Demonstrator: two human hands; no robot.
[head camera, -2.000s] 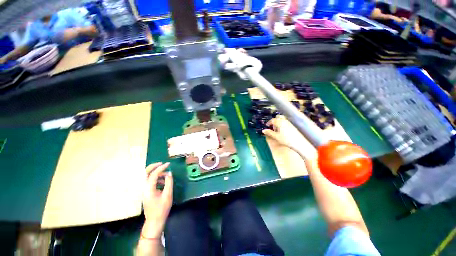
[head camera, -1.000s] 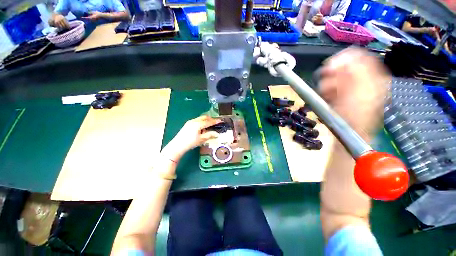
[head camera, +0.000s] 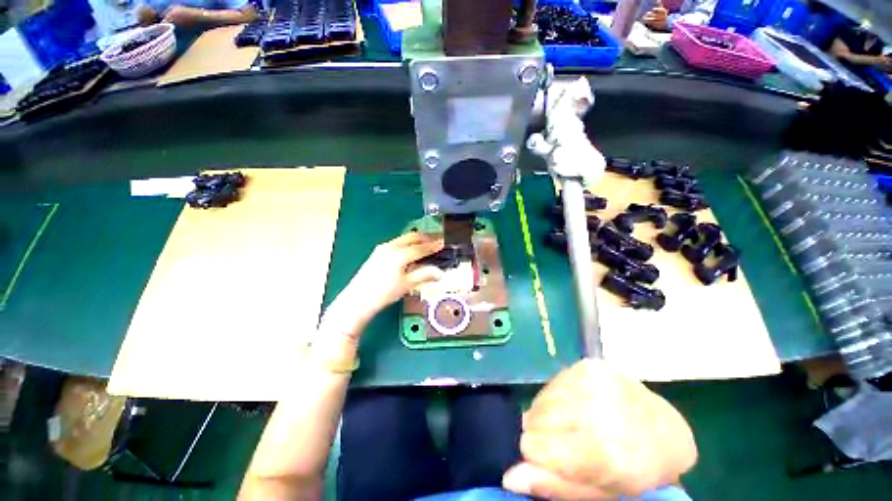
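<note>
The press faceplate (head camera: 468, 122) stands in front of me, with its dark ram tip (head camera: 458, 231) down over the fixture (head camera: 486, 279). My left hand (head camera: 396, 269) holds a black plastic part (head camera: 448, 257) on the fixture under the ram. A white ring (head camera: 450, 314) lies at the fixture's front. My right hand (head camera: 606, 431) is closed around the lower end of the press lever (head camera: 581, 264), which points down towards me; its ball knob is hidden in the hand.
Loose black parts (head camera: 627, 257) lie on the right cardboard (head camera: 685, 342). The left cardboard (head camera: 235, 284) holds a few black parts (head camera: 215, 189) at its far left corner, beside a white strip (head camera: 161, 186). Clear trays (head camera: 831, 254) stand at right. People's hands show across the line.
My right hand has gone from reaching among the parts to gripping the lever, now pulled down towards me. My left hand has moved from the bench edge to the fixture, where a black part now sits.
</note>
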